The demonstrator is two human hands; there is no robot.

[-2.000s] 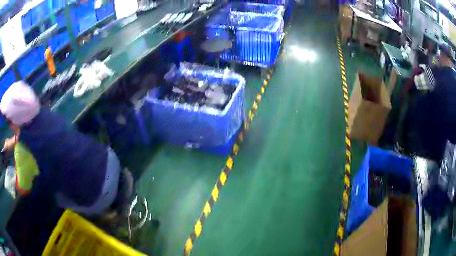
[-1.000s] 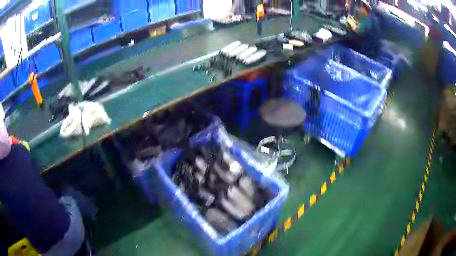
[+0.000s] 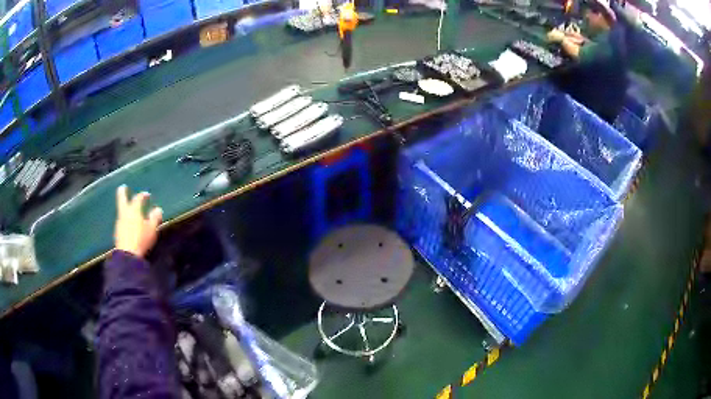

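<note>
My left hand (image 3: 136, 226), in a dark sleeve, reaches over the front edge of the green-topped bench (image 3: 86, 230) at the left. Its fingers are apart and it holds nothing that I can see. My right hand is not in view. Several white oblong power adapters (image 3: 296, 118) lie in a row on the bench, right of my hand. Black cables (image 3: 230, 160) lie between them and my hand. A black parts tray (image 3: 454, 70) full of small pieces stands farther right, beside a pale round dish (image 3: 435, 86).
A round stool (image 3: 361, 265) stands before the bench. Blue crates with liner bags (image 3: 546, 226) stand right of it; a lined crate of parts (image 3: 226, 362) is below my arm. An orange electric screwdriver (image 3: 347, 23) hangs over the bench. A person (image 3: 596, 54) works at the far right.
The view has swung left and come closer to the bench, stool and blue crates. My left hand has come into view. The person in the pink cap has left the picture.
</note>
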